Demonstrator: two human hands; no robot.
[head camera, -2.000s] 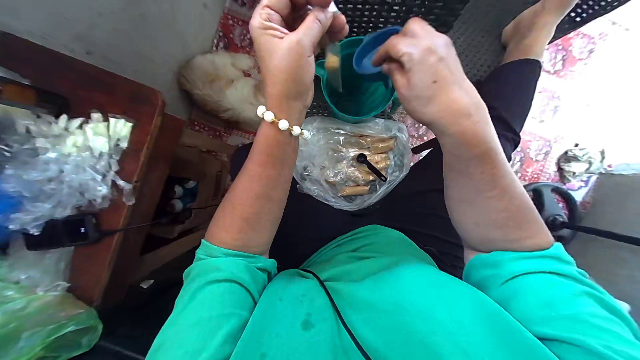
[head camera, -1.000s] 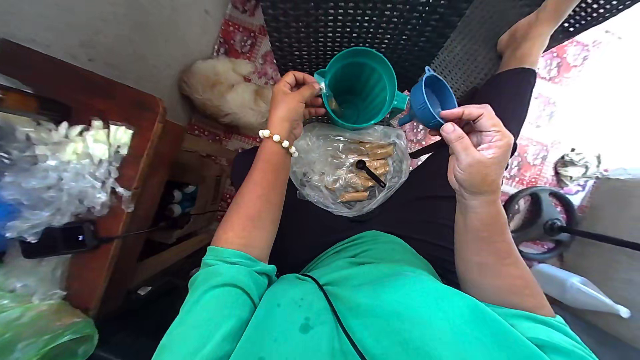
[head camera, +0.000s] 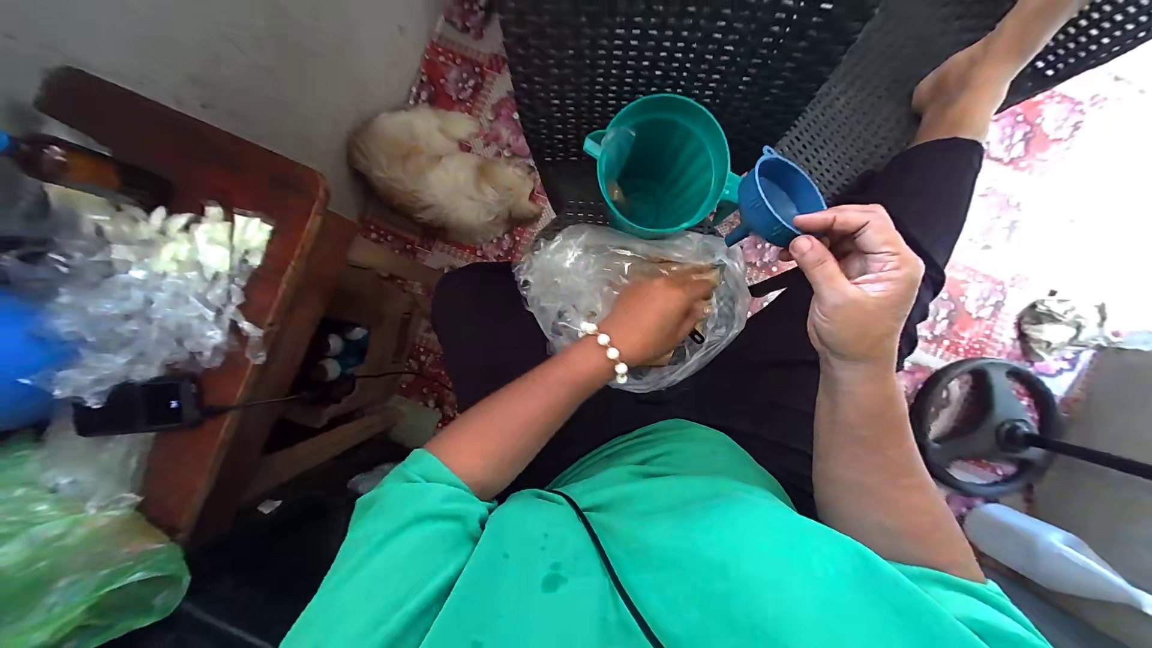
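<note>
My left hand (head camera: 661, 315), with a white bead bracelet at the wrist, reaches into an open clear plastic bag (head camera: 576, 279) on my lap; its fingertips are partly hidden, so what it grips cannot be told. Part of a small black spoon (head camera: 697, 336) shows beside the fingers. My right hand (head camera: 859, 270) pinches the rim of a blue plastic funnel (head camera: 772, 200), its spout pointing down and left. Just beyond the bag stands a green plastic pitcher (head camera: 670, 166), its handle close to the funnel. Inside the pitcher, at its left wall, is a small clear bag (head camera: 616, 162) with something tan at the bottom.
A cream-furred dog (head camera: 441, 175) lies on the patterned floor. At left, a wooden table (head camera: 297, 193) bears many small clear plastic packets (head camera: 162, 279), a bottle (head camera: 90, 171) and a black device (head camera: 139, 405). A black woven chair (head camera: 576, 54) is ahead; a round stand base (head camera: 985, 427) sits right.
My left hand has left the pitcher's rim and moved down into the bag. My right hand first held the funnel above the pitcher, then brought it to the pitcher's right side, where it stays.
</note>
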